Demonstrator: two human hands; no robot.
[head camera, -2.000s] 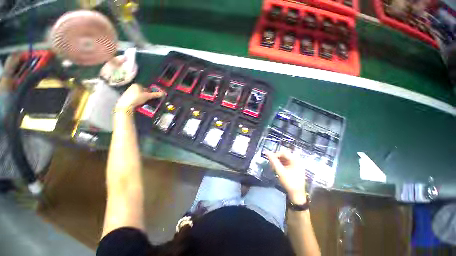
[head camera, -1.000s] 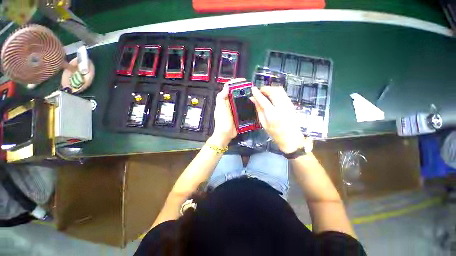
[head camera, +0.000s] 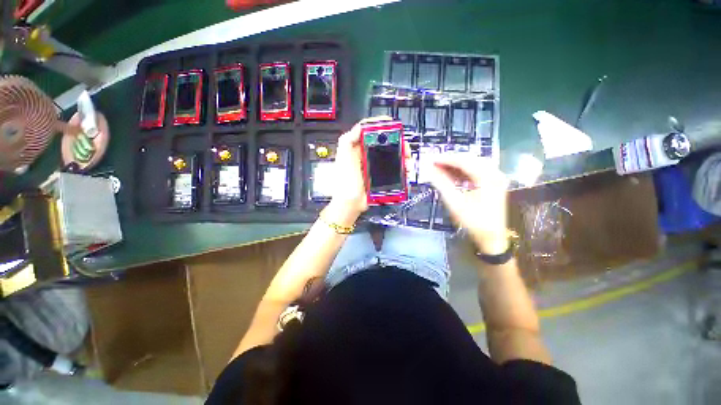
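My left hand (head camera: 350, 170) holds a red-framed device (head camera: 385, 164) upright, dark screen facing up, over the bench's near edge. My right hand (head camera: 473, 194) is just right of it, blurred and apart from it, fingertips close together over the clear blister tray (head camera: 488, 119); a pale glint shows by the fingertips, and I cannot tell if they hold anything. The black device tray (head camera: 245, 134) lies to the left. Its back row holds several red-framed devices (head camera: 230, 92). Its front row holds several devices lying other side up (head camera: 273, 176).
A white scrap (head camera: 563, 134) and a thin dark tool (head camera: 591, 101) lie right of the blister tray, with a bottle (head camera: 652, 153) beyond. A pink fan (head camera: 24, 119), a white box (head camera: 83, 210) and a gold box (head camera: 47, 233) stand at left. Cardboard boxes (head camera: 142, 328) are below.
My right hand has moved off the device, to the right. My left hand still holds the device. The view has shifted, so the trays and the fan appear further left.
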